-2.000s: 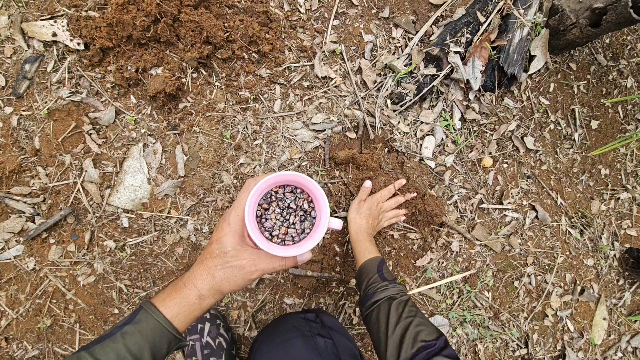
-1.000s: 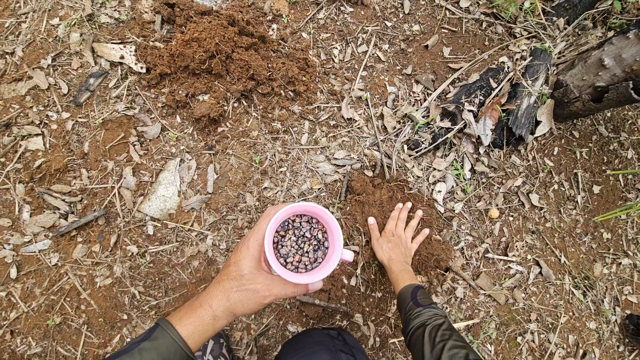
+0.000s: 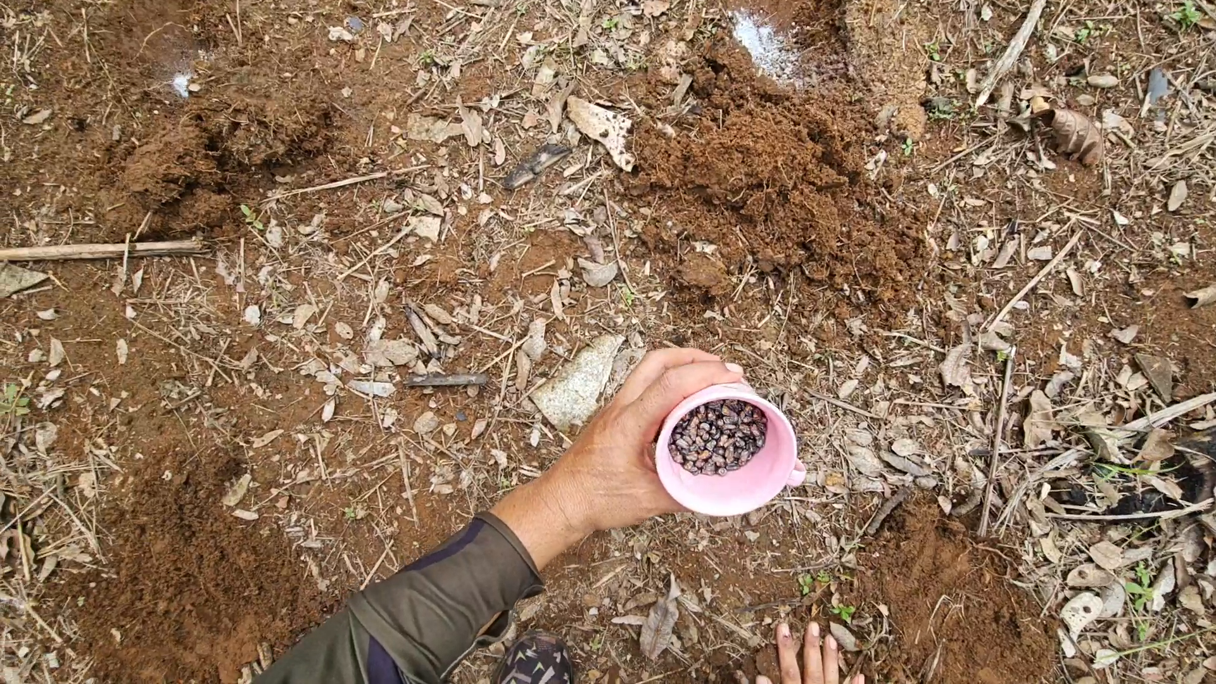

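My left hand is wrapped around a pink cup with a small handle on its right side. Dark, glossy seeds lie inside the cup, which tilts so that they rest toward its upper left. At the bottom edge only the fingers of my right hand show, spread a little, with nothing seen in them. They are just left of a patch of loose brown soil. The palm is out of the frame.
Mounds of loose soil lie at the upper right, upper left and lower left. White granules sit in a hollow at the top. A flat stone, a stick and dry leaves are around. A patterned shoe shows below.
The view has shifted far to the left and up. The cup, upright earlier, is now tilted. My right hand, earlier on the loose soil, is now beside it, mostly out of frame.
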